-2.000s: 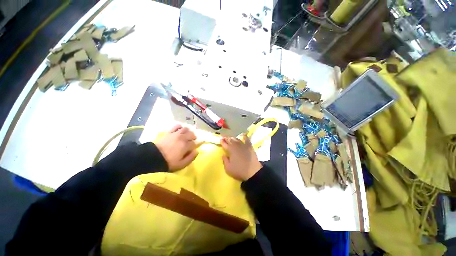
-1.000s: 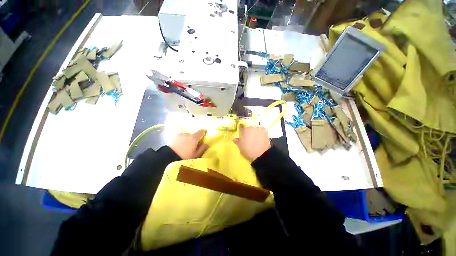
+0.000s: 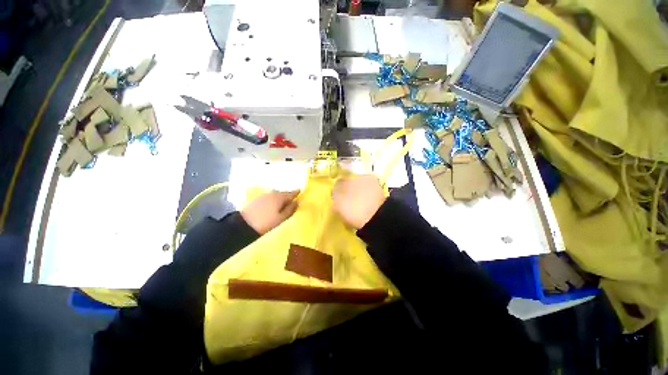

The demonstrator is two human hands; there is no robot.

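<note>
A yellow tote bag body (image 3: pixel 256 322) lies in front of me, its top edge at the small brass-yellow presser foot (image 3: pixel 323 164) of the white sewing machine head (image 3: pixel 272 58). A brown leather patch (image 3: pixel 309 263) and a long brown trim strip (image 3: pixel 307 292) show on it. My left hand (image 3: pixel 269 210) is closed on the bag edge left of the foot. My right hand (image 3: pixel 359 199) holds the edge right of it, close to the foot. Thin yellow handles (image 3: pixel 198 199) loop out on both sides. The needle point is hidden.
Khaki tabs (image 3: pixel 110 124) lie at the left; more tabs with blue bits (image 3: pixel 469 176) lie at the right. Red-and-black snips (image 3: pixel 223 121) rest against the machine head. A grey control panel (image 3: pixel 505 55) and a yellow bag heap (image 3: pixel 615 132) are at the right. A blue bin (image 3: pixel 542 277) is below.
The bag's top edge has come under the presser foot, and both hands have shifted beside it. The leather patch now shows fully above the brown strip. The camera view has shifted.
</note>
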